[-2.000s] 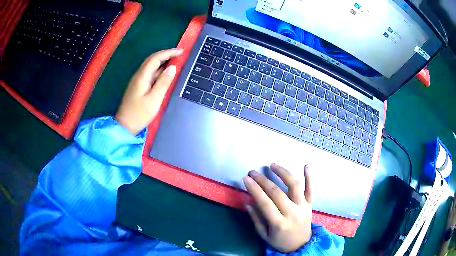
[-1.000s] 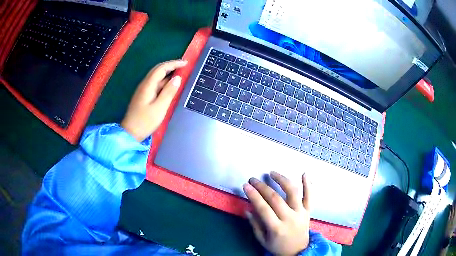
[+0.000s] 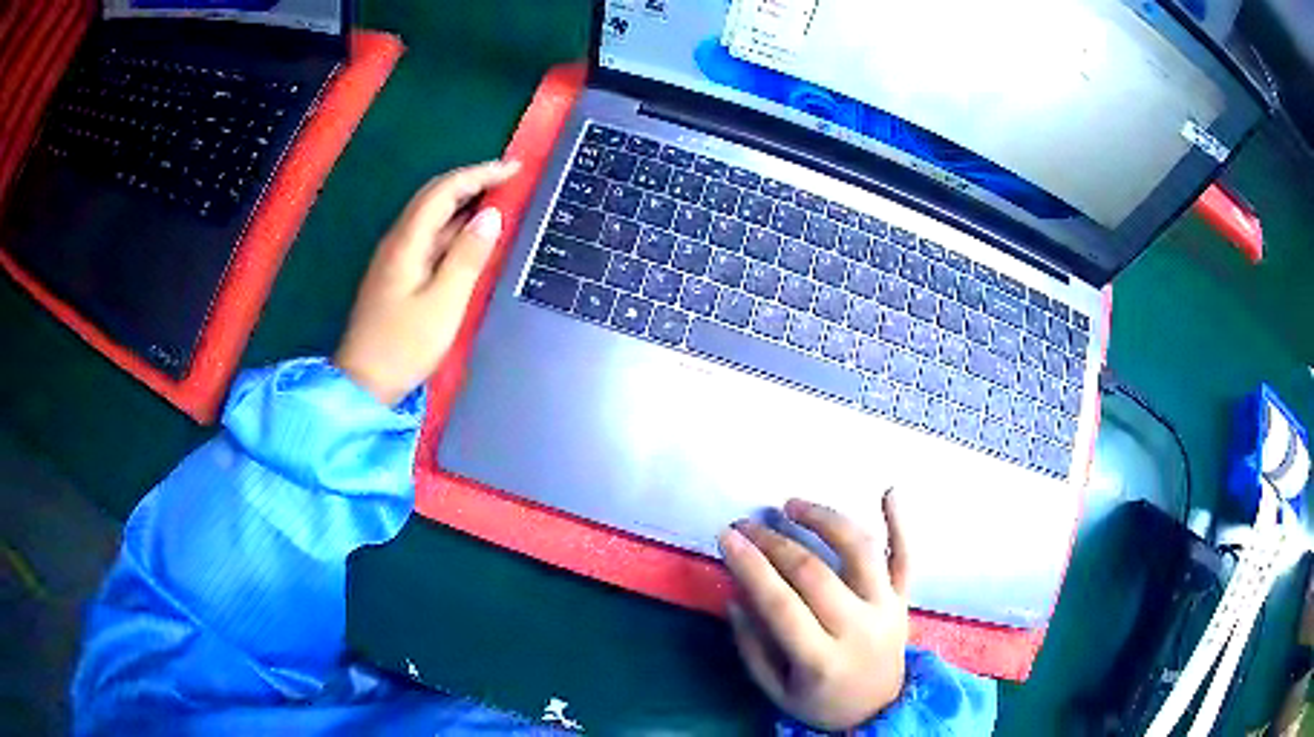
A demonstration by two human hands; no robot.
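The open grey laptop [image 3: 577,403] lies on a red-orange foam tray [image 3: 577,554], turned slightly clockwise. Its dark keyboard [image 3: 807,288] is uncovered. Its screen [image 3: 994,108] shows a white window over a blue-swirl desktop; the top is cut off. My right hand [image 3: 829,612] rests at the laptop's front edge, fingertips on the touchpad area, fingers apart, holding nothing. My left hand [image 3: 421,281] lies beside the laptop's left edge over the tray, thumb and fingers apart, holding nothing. A thin black cable [image 3: 1157,418] runs into the laptop's right side.
A dark laptop [image 3: 115,259] lies on another red tray [image 3: 288,202] at the left. At the right are a black object [image 3: 1146,605], probably the scanner, a blue label holder [image 3: 1254,454] and long white strips [image 3: 1225,634]. Another red piece [image 3: 1229,219] lies behind the screen.
The right hand's fingertips have shifted slightly right along the touchpad area. The white window now covers more of the screen than two seconds ago. The left hand stays beside the laptop; the view shifts slightly.
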